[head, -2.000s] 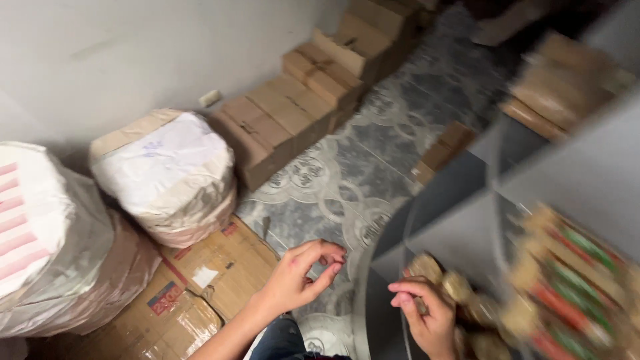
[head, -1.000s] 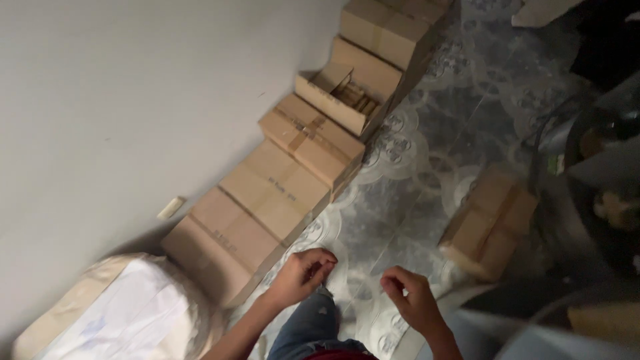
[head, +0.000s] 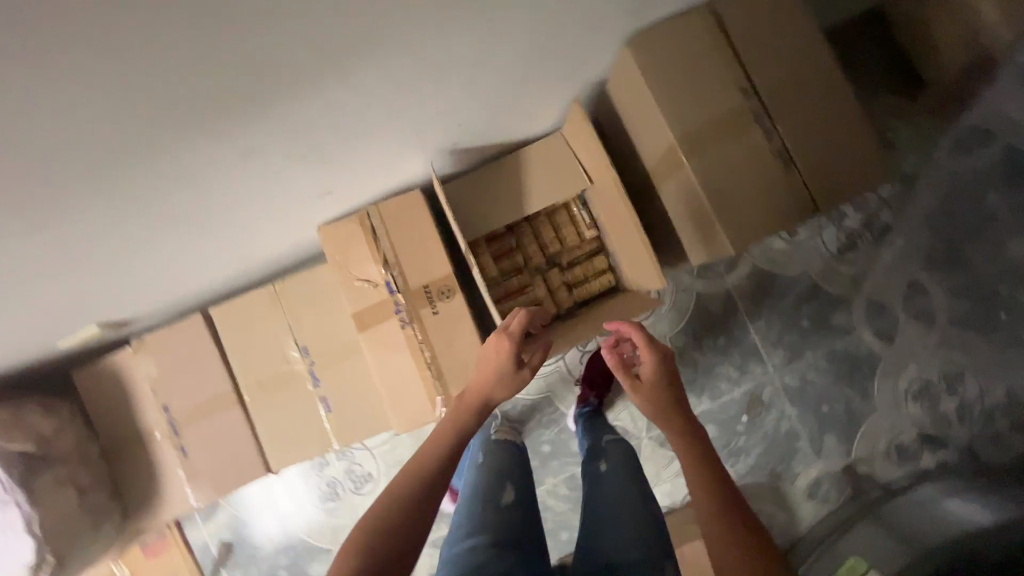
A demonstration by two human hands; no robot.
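An open cardboard box (head: 516, 184) stands by the wall with its flaps up. Packed rows of small cylindrical bundles (head: 552, 248), tan and brown, fill what shows of its inside; their exact kind cannot be told. My left hand (head: 512, 356) is in front of the box's near left corner, fingers curled and apart, holding nothing. To its right, my right hand (head: 640, 368) hovers beyond the near flap's right part, above the floor, also empty with bent fingers. Whether my left fingertips touch the near flap cannot be told.
Closed cardboard boxes (head: 408, 304) line the wall (head: 240, 120) to the left, and a larger closed box (head: 712, 120) stands to the right. Patterned tile floor (head: 768, 344) runs beside them. My shoe (head: 596, 376) is near the open box. A dark rounded object (head: 920, 512) is at lower right.
The view has moved along the row to the open box, which lay farther off one second ago. Both hands are now close to it and remain empty.
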